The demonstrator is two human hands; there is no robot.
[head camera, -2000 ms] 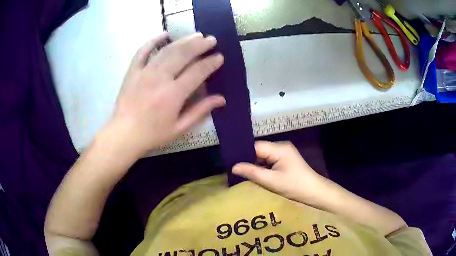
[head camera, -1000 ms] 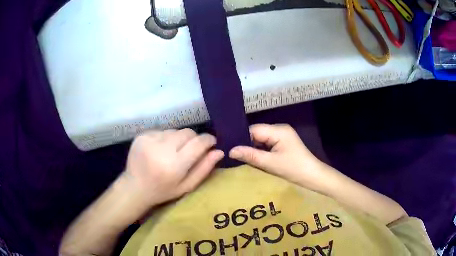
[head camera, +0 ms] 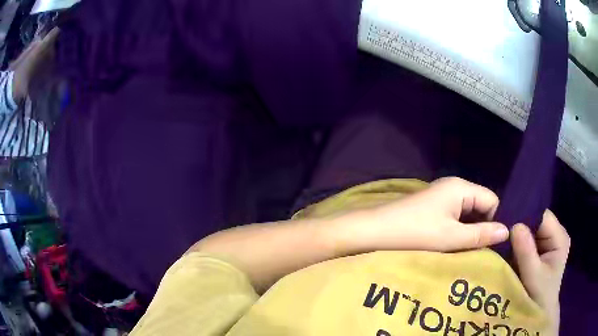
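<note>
A long flat dark purple fabric strip [head camera: 545, 111] runs from the machine bed at the top right, over the table's front edge, down to my hands. My left hand [head camera: 469, 216] pinches the strip's left edge between thumb and fingers near my shirt. My right hand [head camera: 541, 252] pinches it at the right edge, close beside the left thumb. The strip's lower end is hidden behind my hands. The white sewing machine table [head camera: 459, 56] is at the top right, with ruler marks along its front edge.
A large heap of dark purple fabric [head camera: 157, 164] fills the left and centre. At the far left edge are another person's arm and striped sleeve [head camera: 23, 125]. A red crate-like object [head camera: 52, 272] stands low at the left, partly blurred.
The view has turned left, so the table, strip and my hands now show farther right. My left hand has come down off the table to the strip beside my right hand.
</note>
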